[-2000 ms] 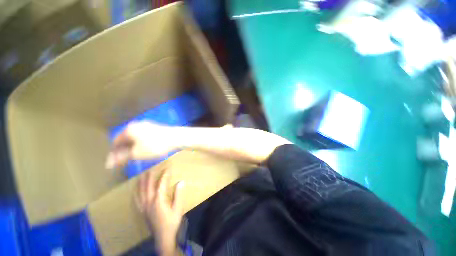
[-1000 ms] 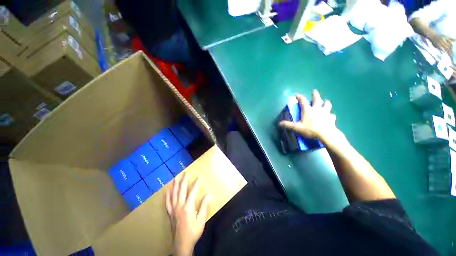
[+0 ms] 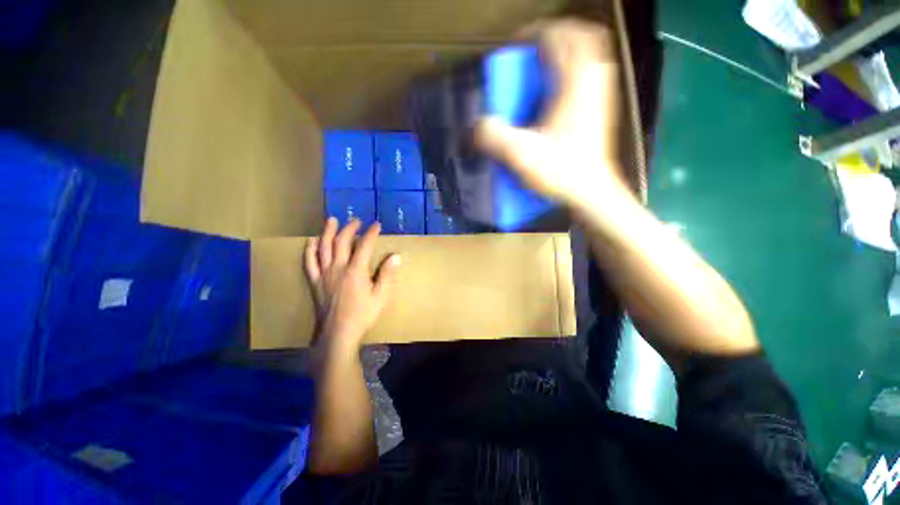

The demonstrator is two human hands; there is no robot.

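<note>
A large open shipping carton (image 3: pixel 202 138) stands in front of me, with a flap (image 3: pixel 474 286) folded out toward my body. Blue product boxes (image 3: pixel 400 161) lie in rows on its bottom, with small white lettering on top. My right hand (image 3: pixel 562 138) grips a product box (image 3: pixel 515 84) above the carton's right part; the hand and box are blurred by motion. The held box shows a bright blue face and a dark side, and it hides part of the rows. My left hand (image 3: pixel 347 281) rests on the near flap with fingers spread, holding nothing.
Blue plastic crates (image 3: pixel 118 286) with pale labels stand at the left. The green workbench (image 3: pixel 730 227) is at the right, with white bags (image 3: pixel 868 202), a metal frame and small pale boxes near its far side.
My right hand has taken the box off the workbench and moved it left over the carton. My left hand stays on the flap. The view has turned toward the carton and crates.
</note>
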